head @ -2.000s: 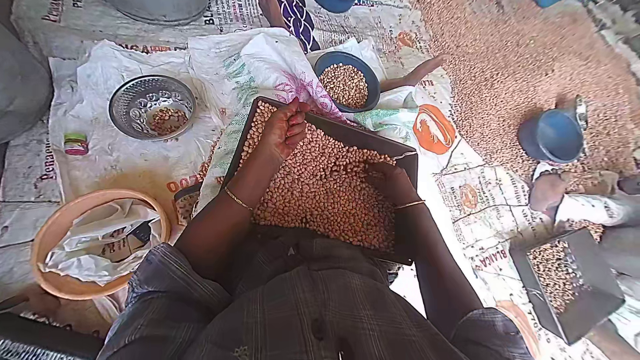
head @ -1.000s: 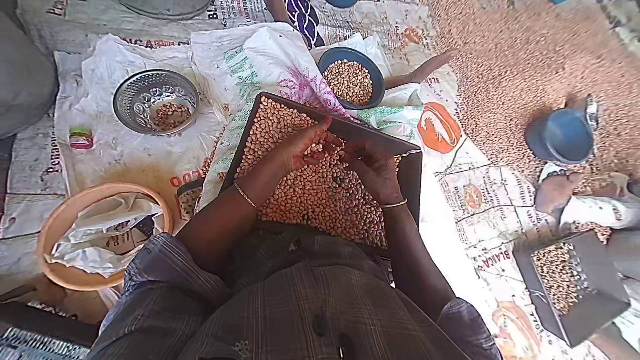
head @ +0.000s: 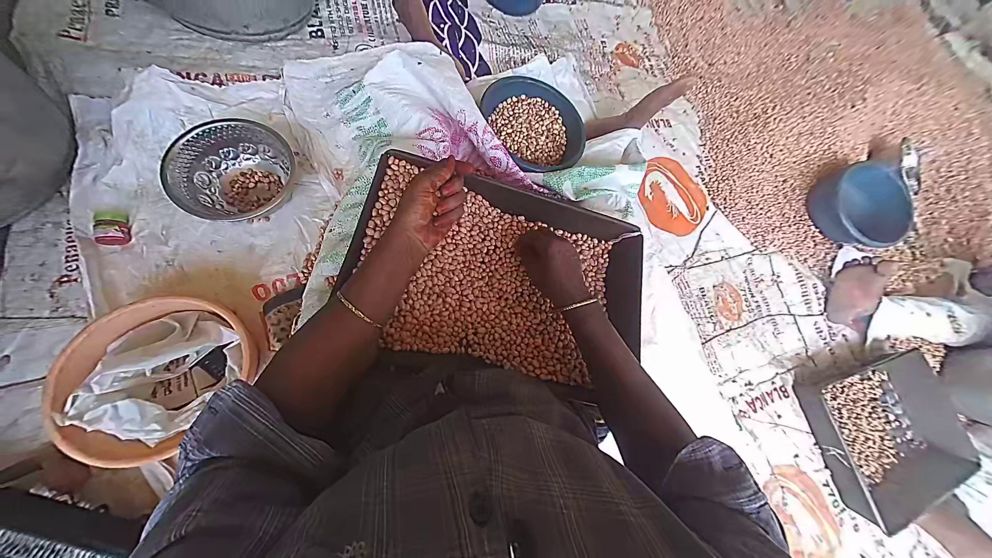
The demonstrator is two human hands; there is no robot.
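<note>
A dark rectangular tray (head: pixel 624 302) full of shelled nuts or beans (head: pixel 480 287) rests against my lap, tilted in view. My left hand (head: pixel 435 203), fingers curled, is over the tray's upper left part near its far rim; whether anything is inside the fingers cannot be told. My right hand (head: pixel 550 263) is lowered onto the nuts at the right side, its fingertips hidden. Beyond the far rim stands a blue bowl of nuts (head: pixel 529 130). To the left, a perforated metal colander (head: pixel 227 169) holds a small heap of nuts.
An orange basin (head: pixel 58 387) with plastic sacks lies at the left, near a small green-lidded jar (head: pixel 111 229). Printed sacks cover the ground. Nuts spread widely at the upper right, around a blue bucket (head: pixel 860 205). Another person's tray (head: pixel 930 434) and hand are at the right.
One second ago both hands were close together over the middle of the tray. They have parted: the left has moved up and left, the right slightly right.
</note>
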